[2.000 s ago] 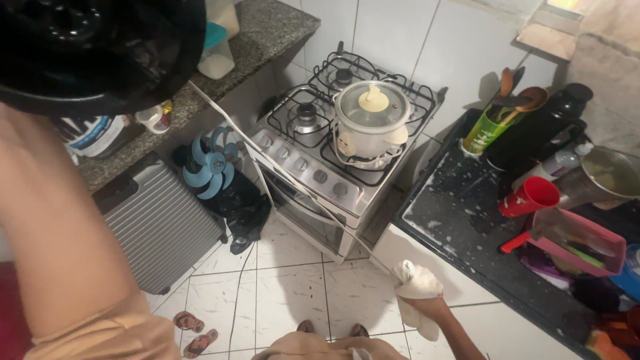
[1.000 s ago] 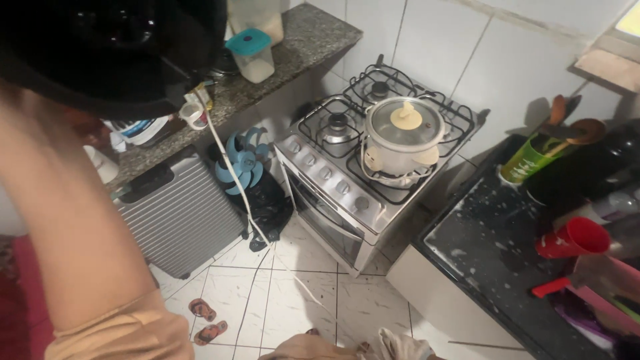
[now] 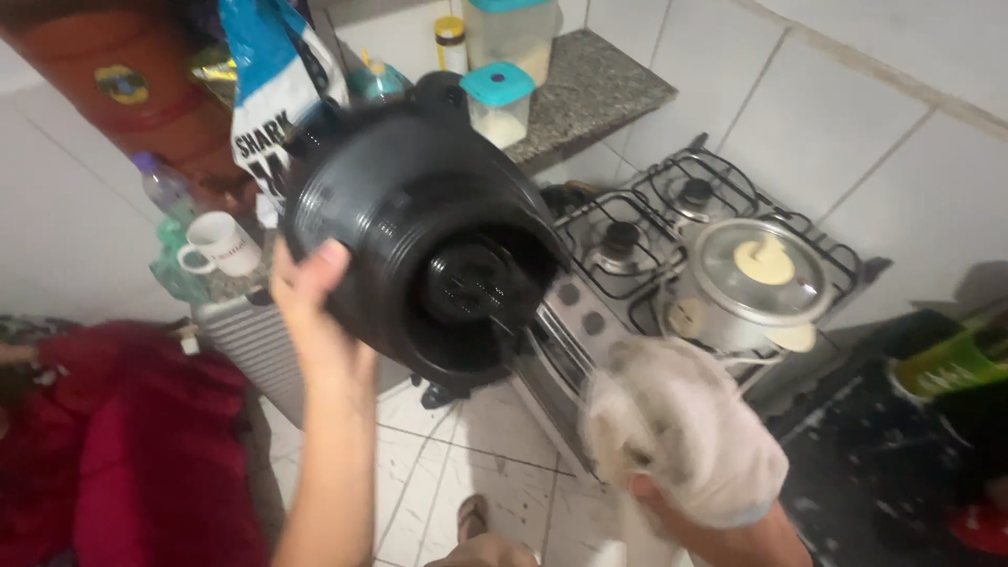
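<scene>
My left hand (image 3: 319, 303) grips the side of a round black plastic housing (image 3: 378, 213), tilted so that its hollow opening faces down and right. It looks like an appliance base; its exact kind is unclear. Right of it, my right hand (image 3: 657, 492) holds a bunched whitish cloth (image 3: 685, 429), which hides most of the fingers. The cloth is in front of the stove's front edge and apart from the housing. Both are blurred.
A gas stove (image 3: 622, 260) carries a lidded pot (image 3: 756, 276). On the granite counter (image 3: 606, 87) stand teal-lidded containers (image 3: 500, 102) and a white mug (image 3: 220, 242). Dark red fabric (image 3: 157, 441) lies at left, a black countertop (image 3: 858, 472) at right. A blue-and-white bag (image 3: 276, 87) stands behind the housing.
The black housing has come down from the upper left to mid-view, its opening now visible. My right hand has risen with the cloth from the lower edge. The view has shifted left.
</scene>
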